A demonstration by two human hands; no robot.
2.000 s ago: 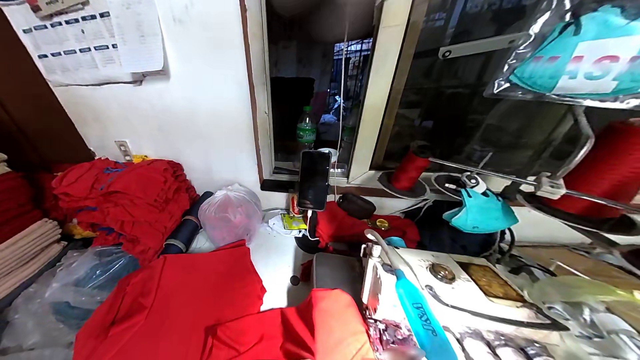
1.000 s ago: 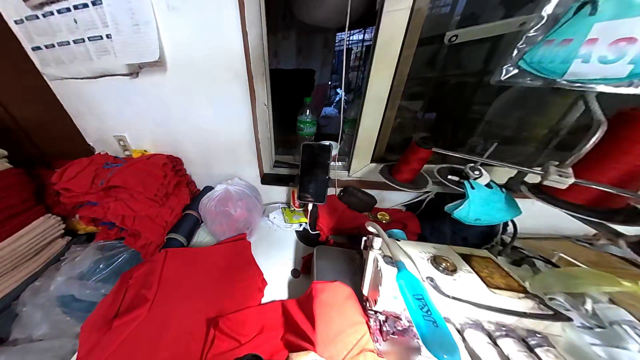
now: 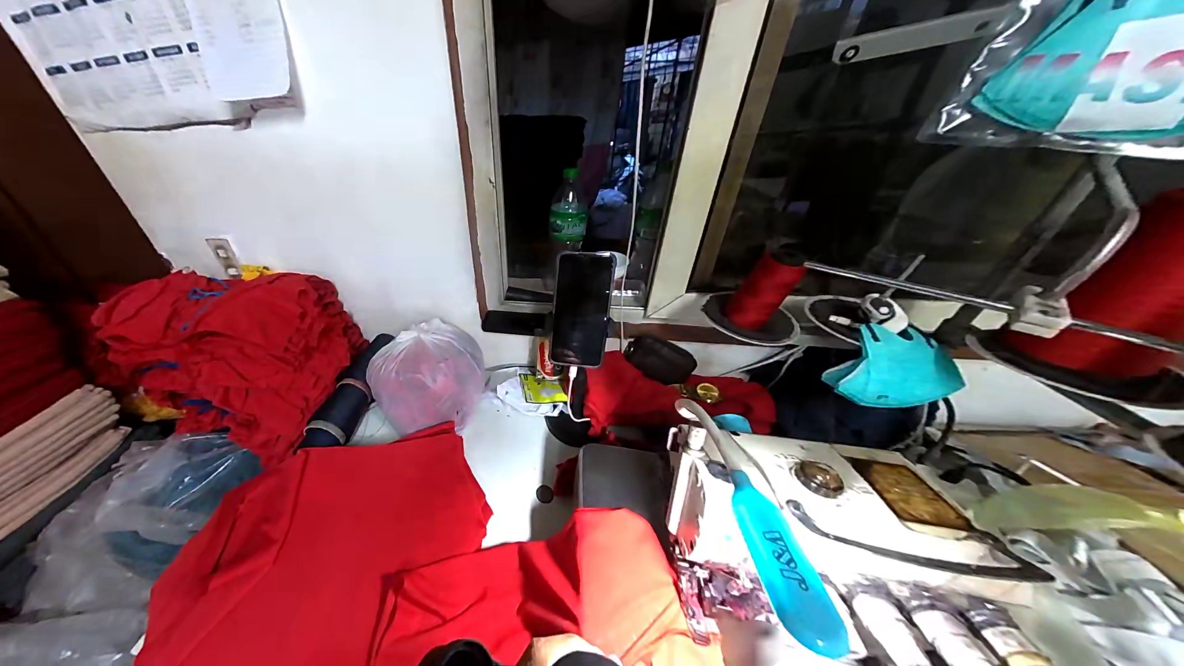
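Observation:
At the bottom edge shows a small piece of a hand, seemingly my left hand (image 3: 552, 650), beside a dark band and against red fabric (image 3: 518, 592); its fingers are mostly cut off by the frame. A black round object (image 3: 458, 653) lies just left of it. The red fabric, partly bright orange in the light, reaches the needle side of a white sewing machine (image 3: 768, 481). A larger red cloth piece (image 3: 351, 518) spreads over the table to the left. My right hand cannot be made out; a blurred pinkish patch shows below the machine's front.
A blue-handled tool (image 3: 786, 564) lies across the machine. Behind are a phone (image 3: 583, 310) on a holder, a tied plastic bag (image 3: 427, 375) and red thread cones (image 3: 766, 289). Heaped red cloth (image 3: 231, 342) stands left; a teal mask (image 3: 893, 370) hangs right.
The piece of hand and its dark band have come into view at the bottom edge. The red fabric near the machine has shifted and bunched a little.

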